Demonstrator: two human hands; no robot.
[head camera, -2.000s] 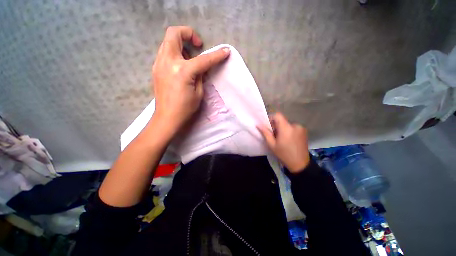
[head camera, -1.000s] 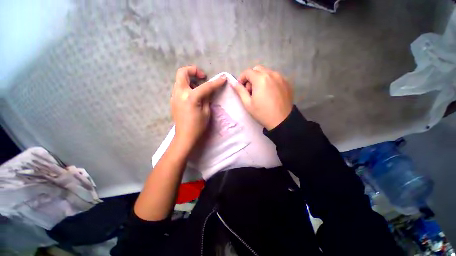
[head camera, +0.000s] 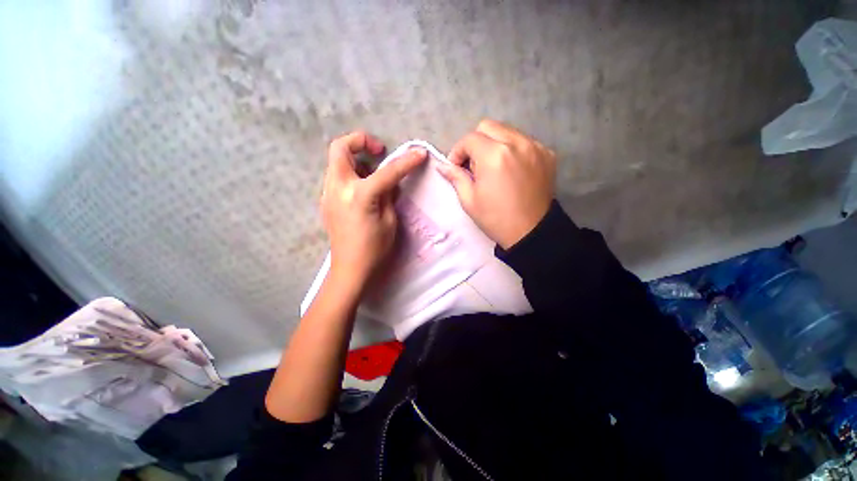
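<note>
A pale pink garment panel lies over the table's near edge and the wearer's lap, with a deeper pink patch of slit or stitched lines on it. My left hand holds the panel's far tip, with the thumb on the folded edge and the index finger curled above. My right hand pinches the same edge just right of the tip, its fingers curled. The two hands are a short way apart. The cloth under the fingers is hidden.
The grey-white pressing table spreads ahead. A stack of pinkish pieces hangs at the left table edge. A crumpled translucent white bag is at the right edge. A red item and a large blue water bottle are below the table edge.
My right hand has moved up from the panel's right side to its tip and pinches there. My left hand keeps its hold. The view has shifted, showing more of the stack.
</note>
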